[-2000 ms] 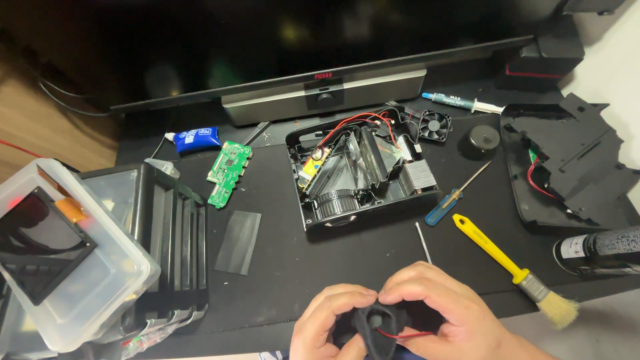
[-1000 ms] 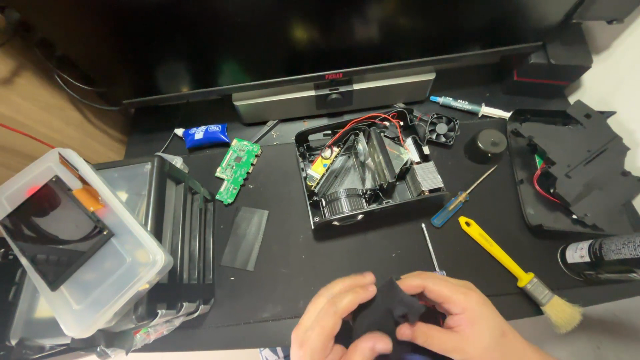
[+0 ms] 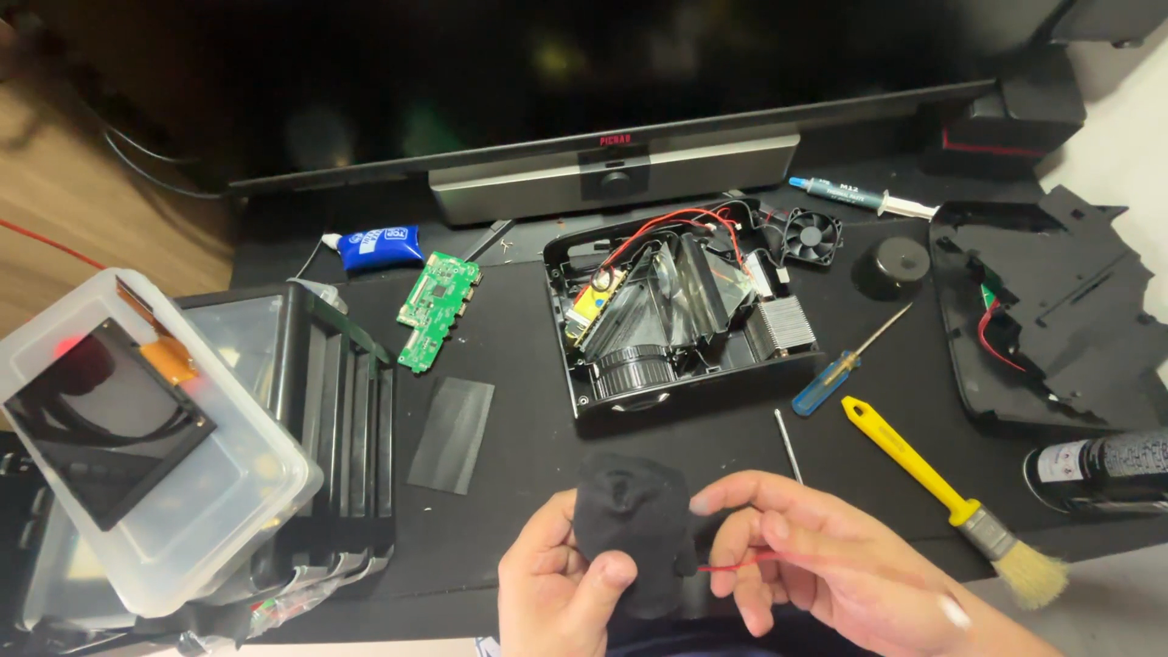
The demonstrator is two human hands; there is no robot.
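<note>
My left hand (image 3: 561,579) grips a small part covered in black cloth-like material (image 3: 634,525), its thumb on the near face. A thin red wire (image 3: 744,561) runs from that part's right side to my right hand (image 3: 803,557), whose fingers are spread beside the part; whether they pinch the wire I cannot tell. Beyond both hands lies an opened projector housing (image 3: 584,392) with a ribbed lens ring (image 3: 634,368), a metal heat sink (image 3: 782,326) and red wires. A small black fan (image 3: 811,237) lies at its back right corner.
Around lie a green circuit board (image 3: 438,310), blue-handled screwdriver (image 3: 826,383), metal shaft (image 3: 787,445), yellow-handled brush (image 3: 903,456), syringe (image 3: 862,198), blue tube (image 3: 379,248), black cover (image 3: 1049,319) and spray can (image 3: 1104,470). A plastic box (image 3: 246,511) stands left, a monitor (image 3: 547,82) behind.
The black part, earlier held between both hands, now rests upright in my left hand. My right hand has moved off it to the right, and the red wire shows between them.
</note>
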